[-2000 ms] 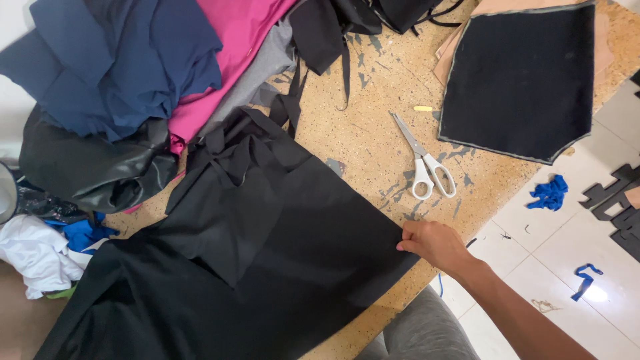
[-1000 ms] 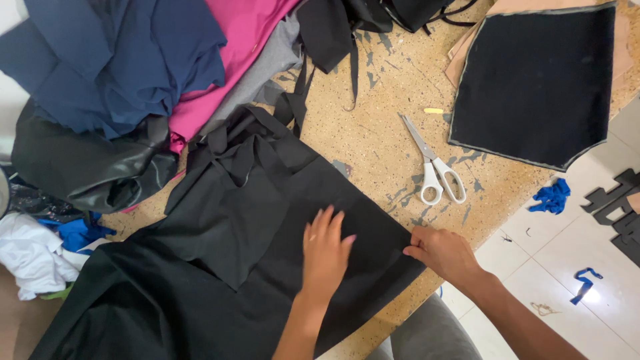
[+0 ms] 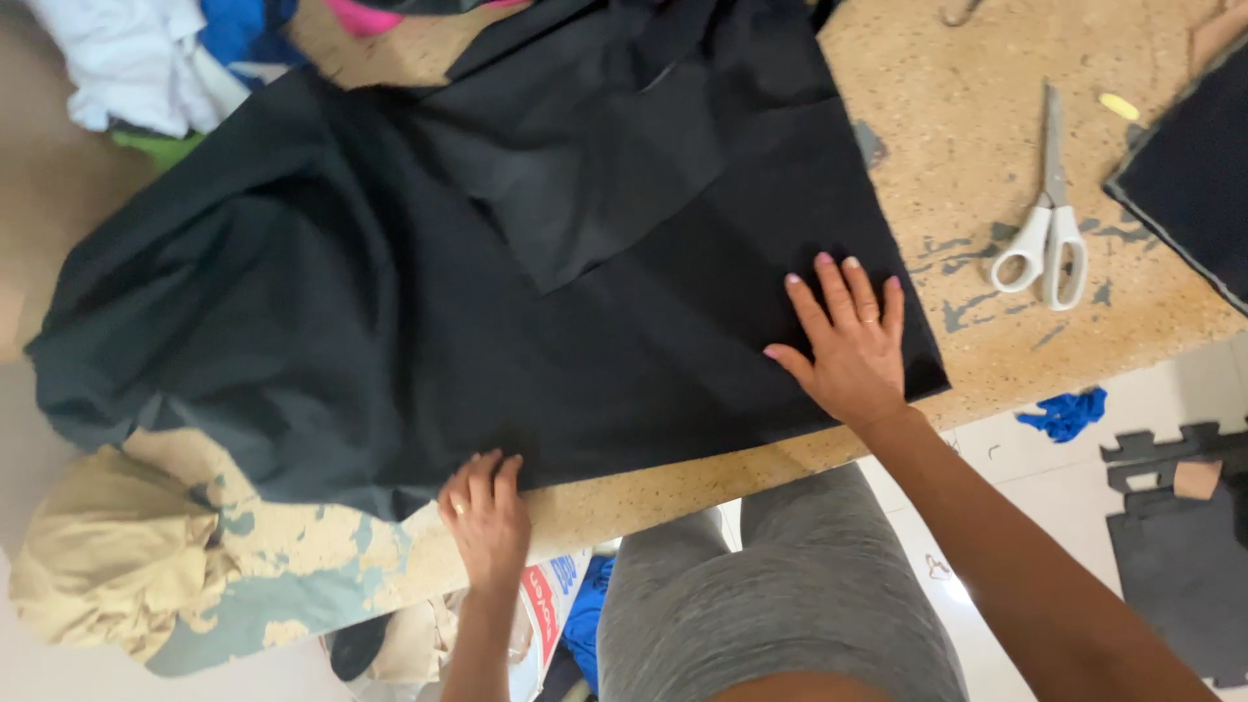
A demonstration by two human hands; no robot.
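Observation:
A large black fabric (image 3: 604, 370) lies spread over the speckled worktable, smooth toward the right and rumpled on the left. My right hand (image 3: 848, 341) rests flat on it near its right corner, fingers spread. At the fabric's front edge is my left hand (image 3: 487, 512), its fingertips touching the edge; whether it pinches the cloth cannot be told. White-handled scissors (image 3: 1048, 210) lie on the table to the right of the fabric, blades pointing away from me. A small yellow piece (image 3: 1118, 105) lies beyond them, near a dark fabric panel with a pale edge (image 3: 1194, 175).
Tan cloth (image 3: 117, 565) is bunched at the table's left end. White cloth (image 3: 136, 58) and blue cloth (image 3: 249, 34) lie at the upper left. Below the table edge (image 3: 682, 478) stands a container of scraps (image 3: 419, 639). Blue scraps (image 3: 1063, 414) and dark foam mats (image 3: 1180, 556) are on the floor.
The view has shifted markedly down and left. My right hand, earlier at the fabric's corner, now lies flat on the cloth. My left hand has moved from on top of the cloth to its front edge.

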